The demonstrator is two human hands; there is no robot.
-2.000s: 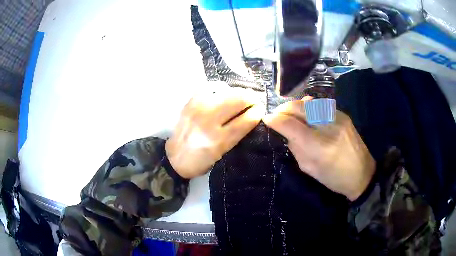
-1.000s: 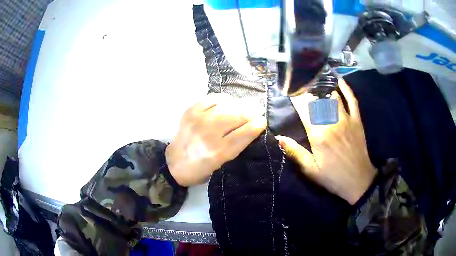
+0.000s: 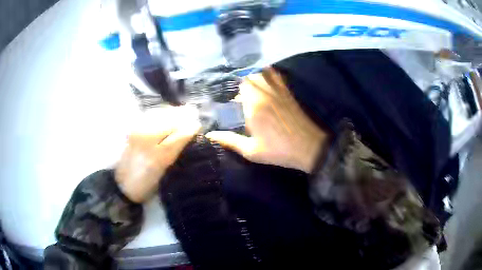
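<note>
The picture is blurred. A puckered black band (image 3: pixel 193 211) with pale stitch lines runs from the lap side up to the needle area. A smooth dark garment panel (image 3: pixel 285 205) joins it on the right. My left hand (image 3: pixel 158 150) has its fingers closed on the band's left side at the needle area; the fingertips are washed out by glare. My right hand (image 3: pixel 277 124) lies on the panel, thumb spread towards the seam, fingers reaching up beside the machine head. The needle and presser foot cannot be made out.
The white sewing machine head with a blue stripe (image 3: pixel 364 31) crosses the top. A dark shiny guard (image 3: pixel 158 74) and ribbed grey knob (image 3: pixel 228 115) stand close above my hands. More dark cloth (image 3: pixel 370 100) lies right. The white table (image 3: pixel 58 121) has a strip along its front edge.
The view has swung right, so machine, cloth and hands appear further left. My right hand was pinching near the seam in the first frame and has since spread on the panel. My left stays on the band.
</note>
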